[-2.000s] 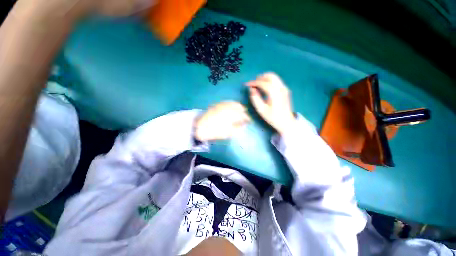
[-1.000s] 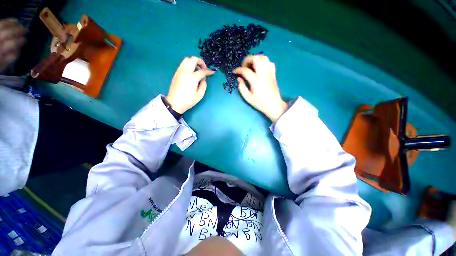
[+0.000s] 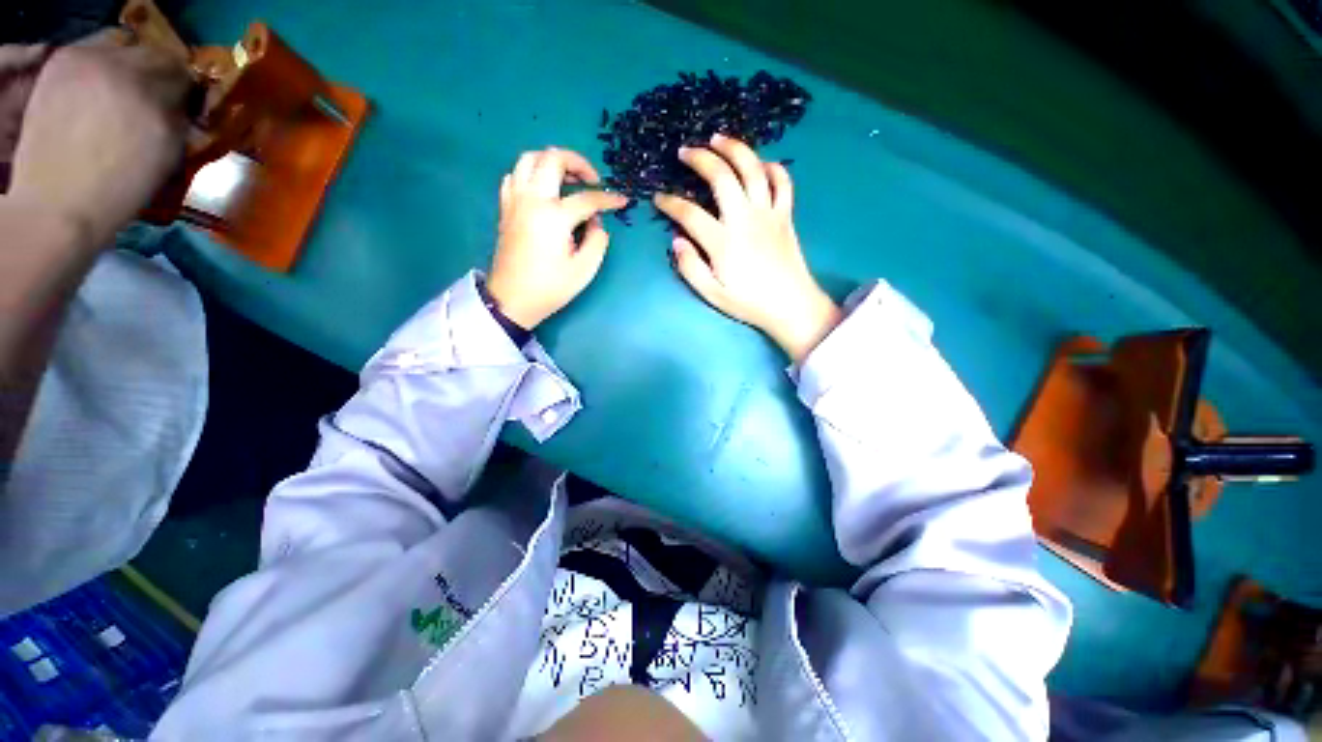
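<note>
A loose heap of tiny black parts [image 3: 703, 116] lies on the teal-green surface at the top middle. My left hand [image 3: 547, 232] is at the heap's lower left edge, thumb and index fingertips close together by a few black bits; whether it pinches one is too small to tell. My right hand [image 3: 744, 239] lies over the heap's lower edge, fingers spread and bent, fingertips among the black parts. I cannot tell whether it grips any piece.
An orange-brown fixture [image 3: 1109, 449] carrying a black three-armed unit [image 3: 1192, 461] stands at right. Another fixture [image 3: 297, 152] stands at upper left, with another person's hands [image 3: 102, 123] over it. Part of a further fixture [image 3: 1232, 638] shows at lower right. Blue crates [image 3: 65, 660] are low at left.
My right hand has moved from the side of the heap onto its lower edge, fingers more spread. The fixtures have shifted slightly in view. The other person's hands have come onto the left fixture.
</note>
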